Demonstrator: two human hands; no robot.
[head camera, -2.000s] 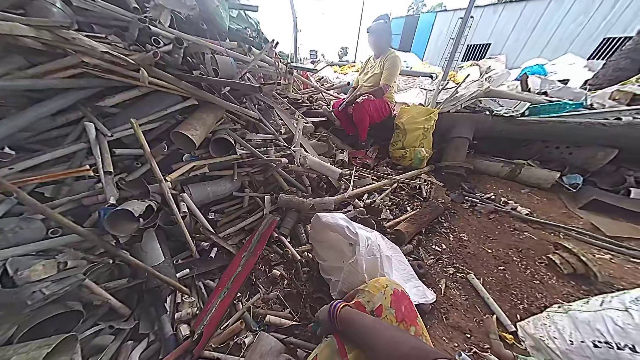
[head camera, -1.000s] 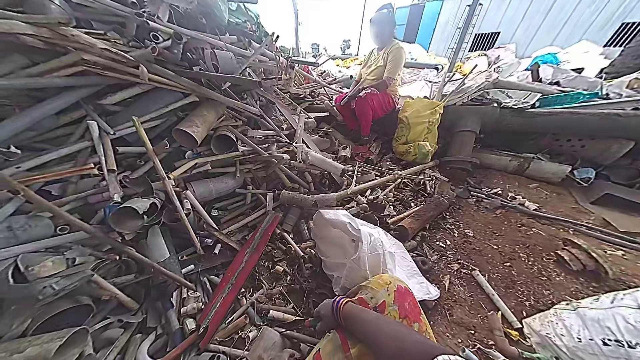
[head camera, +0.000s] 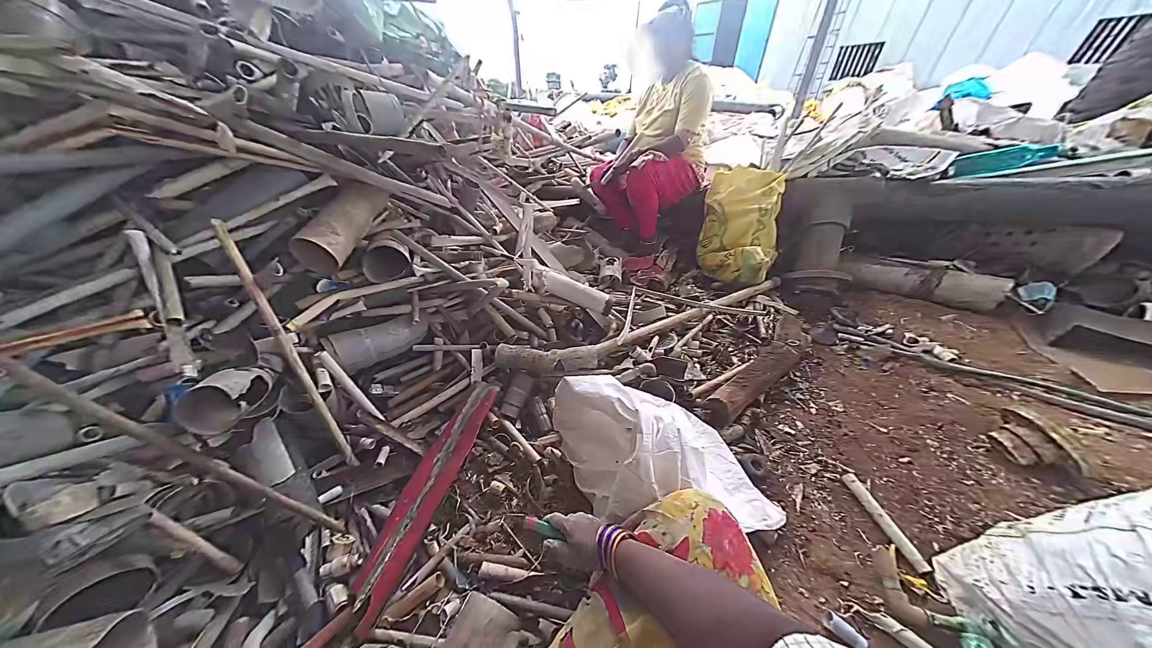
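My right hand (head camera: 574, 531), with purple, gold and pink bangles at the wrist, is closed on a small green object (head camera: 544, 528), perhaps a tool's handle; a thin dark part seems to stick out to the left. It hangs low over the scrap pipe pieces (head camera: 499, 571). Beneath my forearm lies yellow cloth (head camera: 720, 540) with red flowers. A white woven plastic sack (head camera: 639, 441) rests just beyond the hand. To the left, a long red strip (head camera: 427, 499) leans on the pile. My left hand is out of view.
A high heap of plastic pipes (head camera: 369, 342) fills the left. Another person (head camera: 670, 117) sits at the back beside a yellow sack (head camera: 741, 225). Brown soil (head camera: 882, 405) lies to the right, with a loose pipe (head camera: 886, 524) and a printed white sack (head camera: 1062, 567). Large pipes run behind.
My right hand has risen slightly from low over the scrap, and the green object in it shows more plainly. The seated person stays in place.
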